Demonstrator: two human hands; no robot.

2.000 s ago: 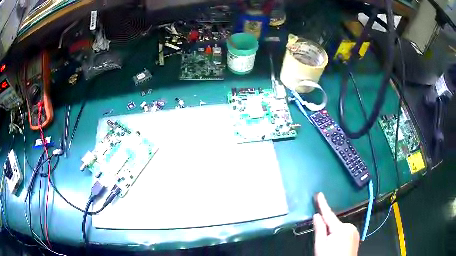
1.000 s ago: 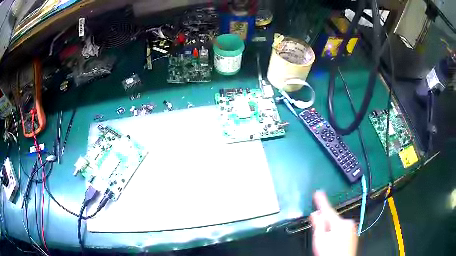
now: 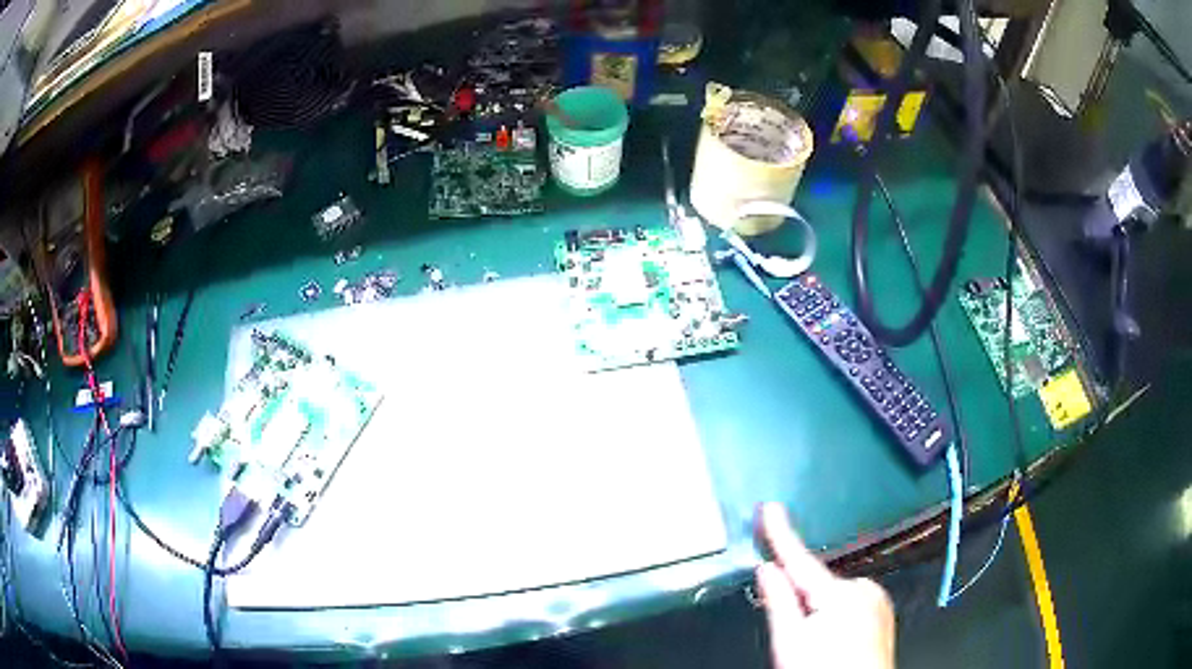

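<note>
My right hand (image 3: 824, 604) is at the bottom right, by the bench's front edge, cut off by the picture's lower edge. One finger points forward and no object shows in it. My left hand is out of the picture. A green circuit board (image 3: 290, 425) lies tilted on the left of the pale mat (image 3: 523, 471), with a dark HDMI-like plug (image 3: 234, 508) and a thin black lead at its front edge. A second green circuit board (image 3: 646, 298) lies over the mat's back right corner, without a plug at its front edge.
A remote control (image 3: 863, 369) lies right of the mat. Behind stand a green-white tub (image 3: 586, 141) and a tape roll (image 3: 750, 160). A thick black cable loop (image 3: 902, 327) hangs at right. An orange-framed multimeter (image 3: 97, 261) and test leads are at left. Another board (image 3: 1020, 333) lies far right.
My right hand has moved left along the bench's front edge, towards the mat's front right corner. The whole view has shifted a little; the boards and remote stay in place on the bench.
</note>
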